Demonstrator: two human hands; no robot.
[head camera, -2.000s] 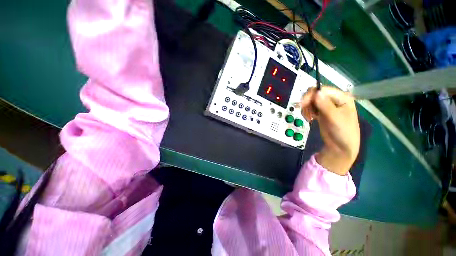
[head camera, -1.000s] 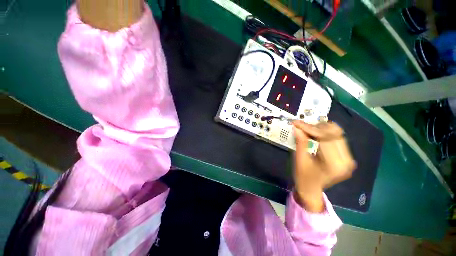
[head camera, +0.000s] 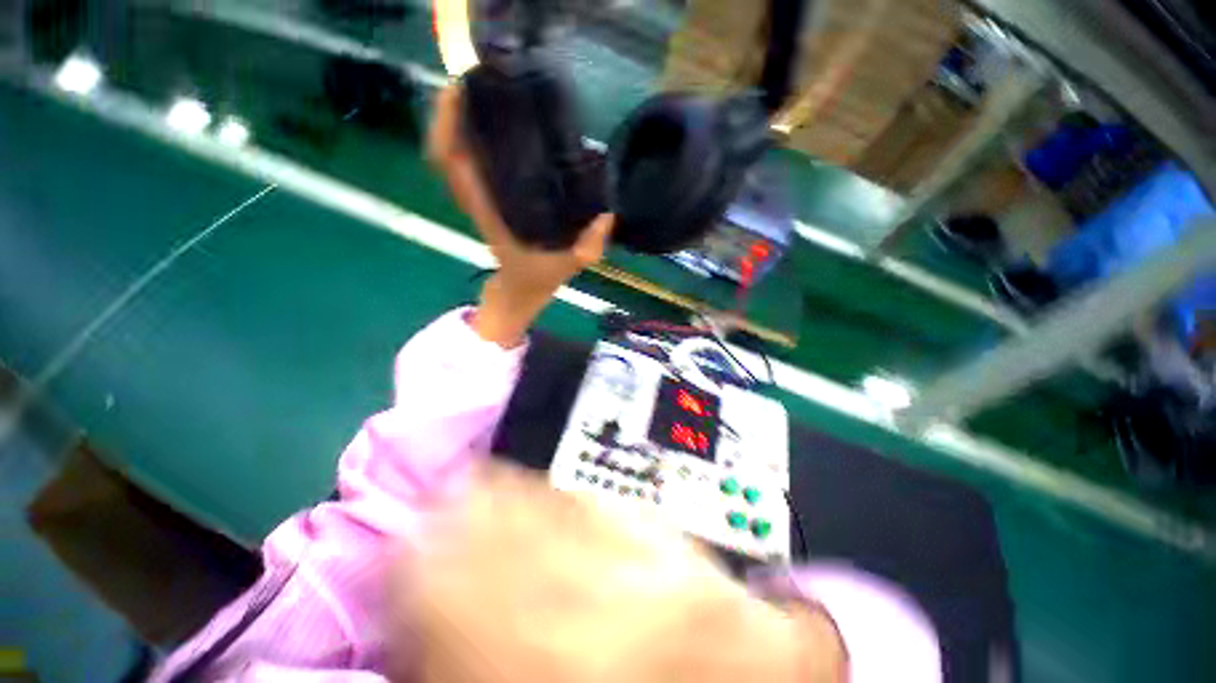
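My left hand (head camera: 514, 220) is raised beyond the tester and grips a black over-ear headset (head camera: 680, 167) by one earcup. The headset is blurred and its upper part is cut off by the top edge. The white headset tester (head camera: 614, 407) lies below it, with red digits lit on its display (head camera: 687, 416) and green buttons (head camera: 747, 507) at its near right corner. A dark plug (head camera: 608, 434) lies over the socket rows. My right hand (head camera: 587, 587) is large and blurred close to the camera, covering the tester's near edge; its fingers cannot be made out.
The black bench mat (head camera: 894, 520) lies under the tester on the green bench (head camera: 160, 307). Wires (head camera: 707, 354) bunch behind the tester. A blue-grey box (head camera: 760, 220) with red lights stands beyond. Brown cardboard (head camera: 854, 80) is at the top, and a pale bar (head camera: 1067, 320) crosses the right side.
The view has tilted up. My left hand, out of frame before, now shows with the headset. My right hand has moved left, away from the green buttons, and closer to the camera.
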